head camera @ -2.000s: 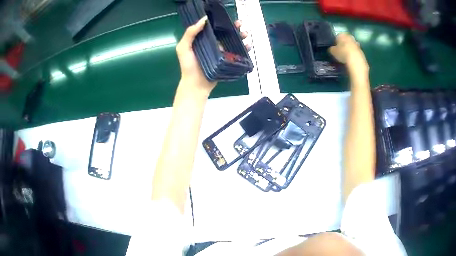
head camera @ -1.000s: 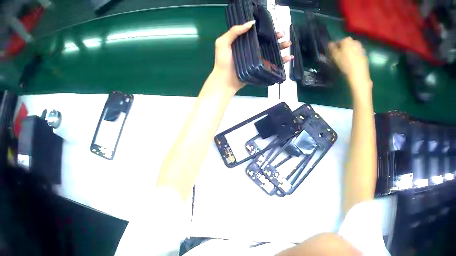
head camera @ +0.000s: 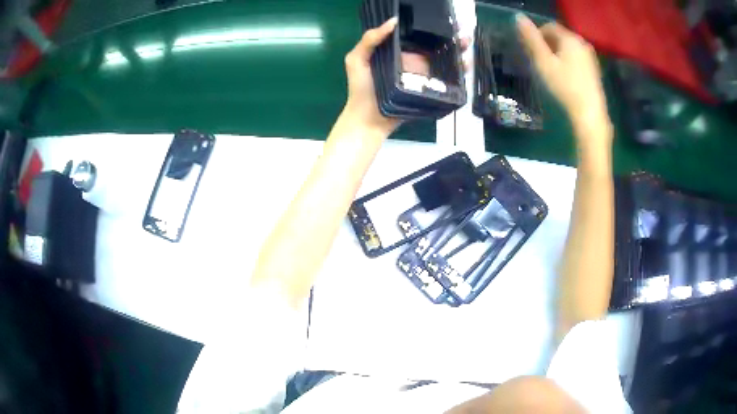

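My left hand (head camera: 369,77) is shut on a thick stack of black phone middle frames (head camera: 388,89), held above the green surface at the top centre, windows facing me. My right hand (head camera: 562,65) is at the upper right, fingers at dark middle frames (head camera: 511,111) on the green surface; blur hides whether it grips one. Several loose overlapping frames (head camera: 517,194) lie fanned on the white bench below. A single frame (head camera: 151,224) lies apart at the left on the white bench.
A white strip (head camera: 461,133) crosses the green surface (head camera: 242,89). A red tray (head camera: 638,36) is at the upper right. A dark ribbed mass (head camera: 683,242) is at the far right. A black block (head camera: 69,230) and a small round metal item (head camera: 84,175) are at the left edge.
The held stack has moved right since the earliest frame and turned so its windows face me more. The right hand has shifted slightly up over the frames on the green surface.
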